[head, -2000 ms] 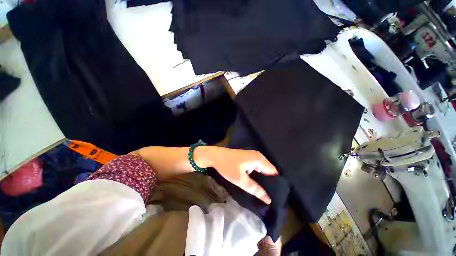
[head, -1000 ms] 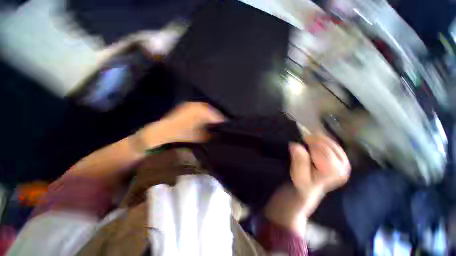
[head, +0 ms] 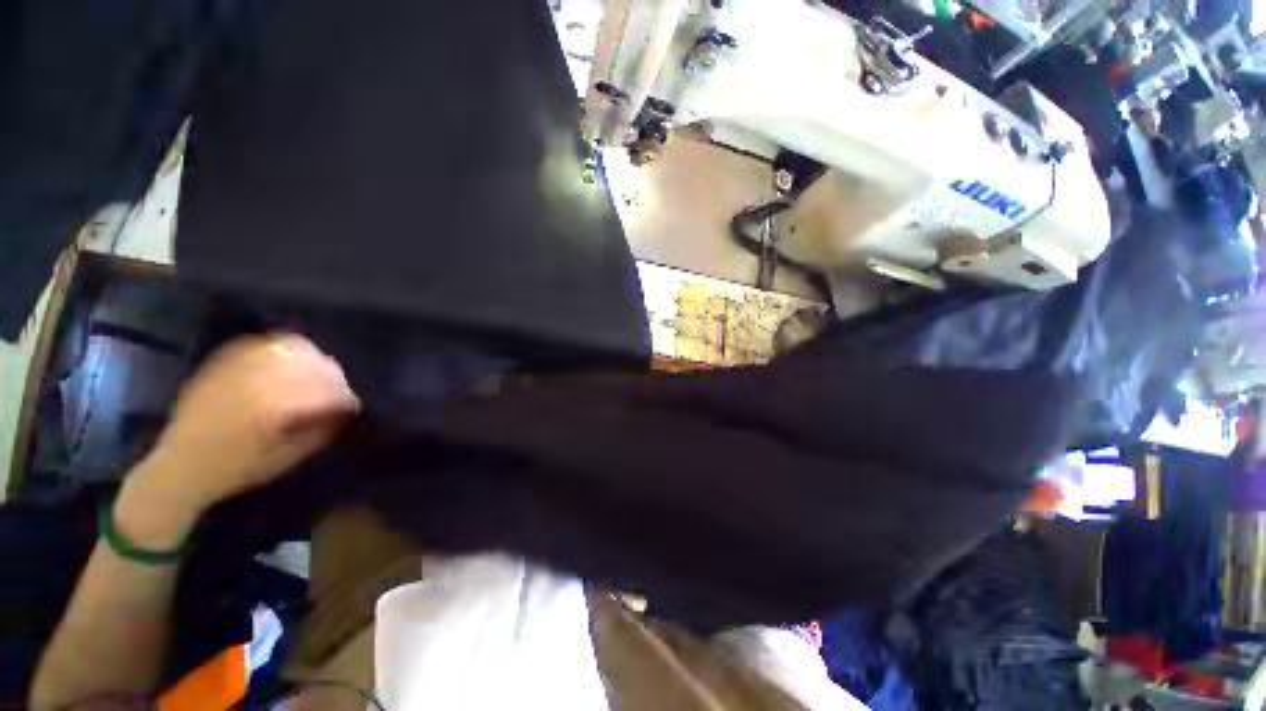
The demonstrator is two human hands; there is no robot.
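A dark cut panel (head: pixel 403 167) lies flat on the table, its right edge beside the presser foot and needle (head: pixel 592 164). A long dark cloth (head: pixel 722 472) stretches from my left hand across my lap to the right, up past the machine's right end. My left hand (head: pixel 264 410) is closed on the left end of this cloth, slightly blurred. My right hand does not show; the cloth may cover it. The white JUKI machine (head: pixel 889 153) stands at the upper right.
An open drawer or recess (head: pixel 97 375) with a wooden edge is at the left. The table's brown-patched front edge (head: pixel 722 317) shows below the machine bed. A black cable (head: pixel 757 229) loops on the bed. More dark cloth (head: pixel 993 611) and other machines are at the right.
The view has swung right, showing the whole machine head. The long cloth now spans my lap to the right. My right hand, seen a second ago near the panel's corner, is out of sight.
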